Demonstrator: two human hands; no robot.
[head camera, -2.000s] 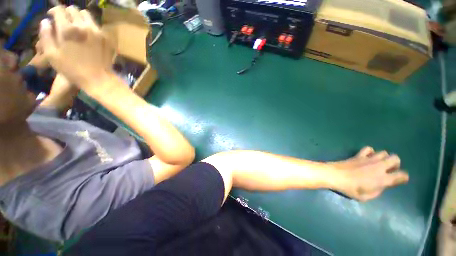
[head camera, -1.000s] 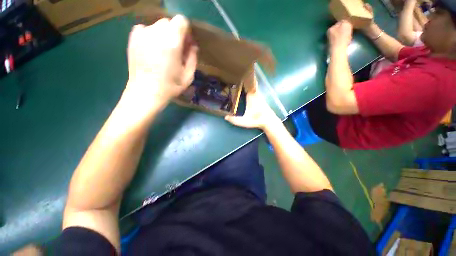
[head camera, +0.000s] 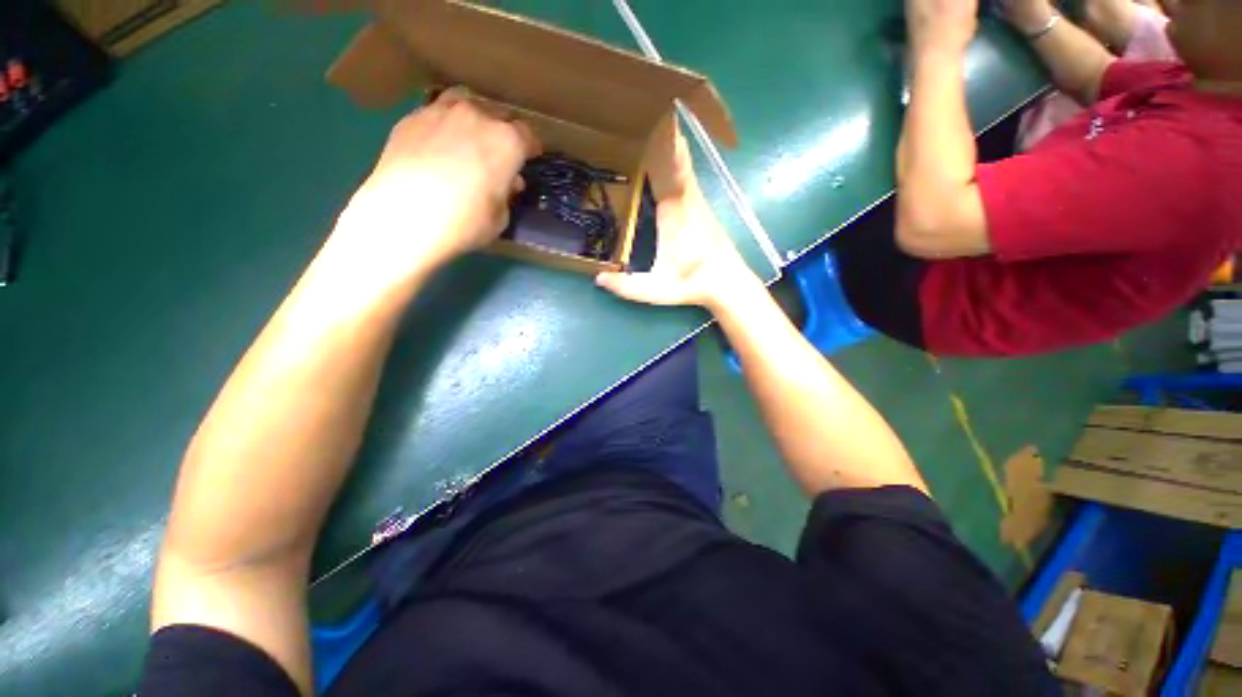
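Observation:
An open brown mailer box (head camera: 632, 232) sits on the green bench, its hinged lid (head camera: 545, 61) standing up at the back. A black coiled cable (head camera: 583, 184) and a dark block, perhaps a power adapter (head camera: 545, 229), lie inside. My left hand (head camera: 456, 170) is over the box's left part, fingers bent down at or inside it; the fingertips are hidden, so what they touch cannot be told. My right hand (head camera: 688, 245) holds the box's right end, thumb at the front corner and fingers along the end wall.
A pale seam (head camera: 729, 191) crosses the bench right of the box. A person in red (head camera: 1090, 218) sits at the right, near a blue stool (head camera: 824, 306). A black unit (head camera: 41, 68) and large carton (head camera: 130, 17) are at back left. Blue bins holding cartons (head camera: 1117, 640) are lower right.
The view has swung right from the neighbour in grey. Since one second ago, my left hand has moved from the raised lid down to the box's left part. My right hand stays at the right end.

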